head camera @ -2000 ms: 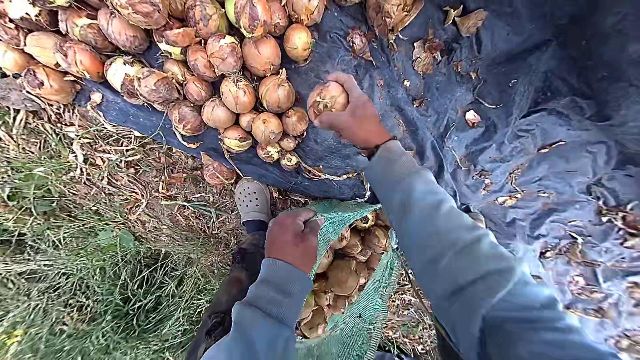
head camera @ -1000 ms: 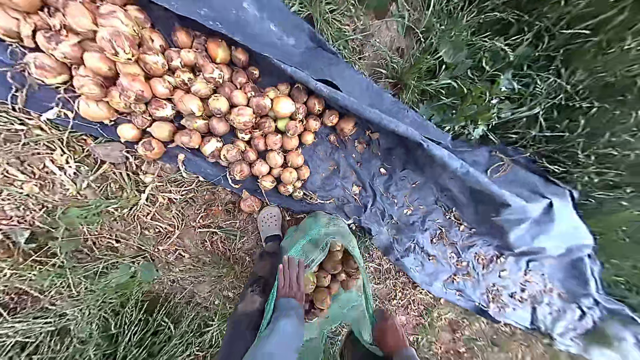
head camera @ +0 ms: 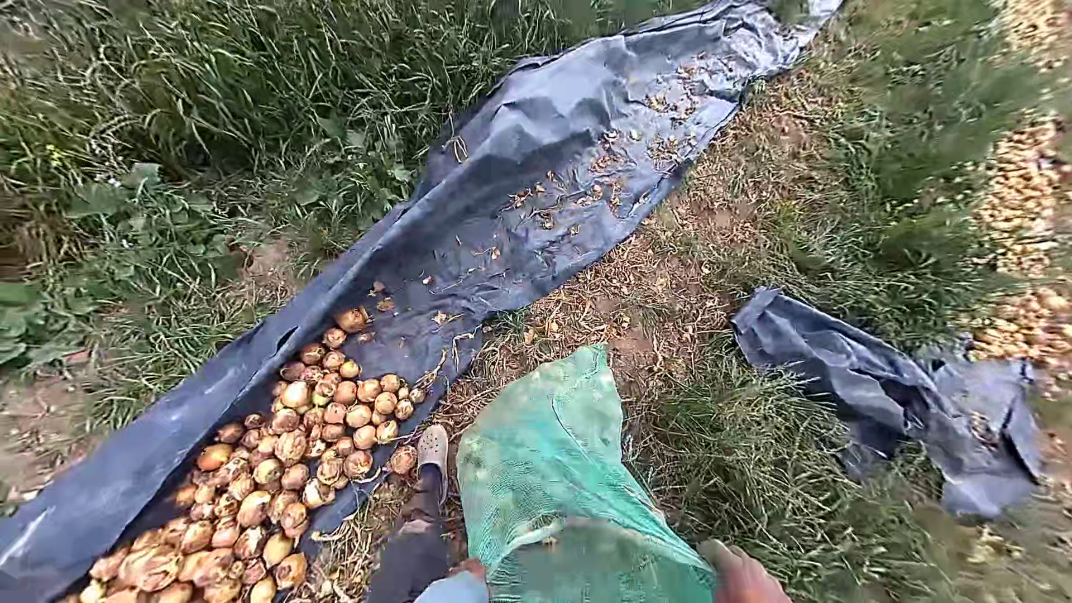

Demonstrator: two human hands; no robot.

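Note:
A green mesh sack (head camera: 553, 452) is stretched out at the bottom middle, its mouth towards me. At the sack's left rim is my left hand (head camera: 471, 569), mostly hidden behind the sleeve and the frame's lower edge. My right hand (head camera: 741, 574) grips the sack's right rim at the bottom edge. The sack's contents do not show clearly through the mesh. A heap of onions (head camera: 268, 469) with dry brown skins lies on a dark plastic sheet (head camera: 519, 218) to the left of the sack.
My foot in a light perforated clog (head camera: 434, 452) stands between onions and sack. A single onion (head camera: 403, 459) lies beside it. A second crumpled dark sheet (head camera: 854, 368) lies at the right, with a long row of onions (head camera: 1017, 201) beyond. Tall grass (head camera: 251, 92) borders the sheet.
The onion held in my right hand two seconds ago is no longer there; that hand is now at the sack's rim. The sack, earlier open showing onions, is drawn out. The view has swung strongly.

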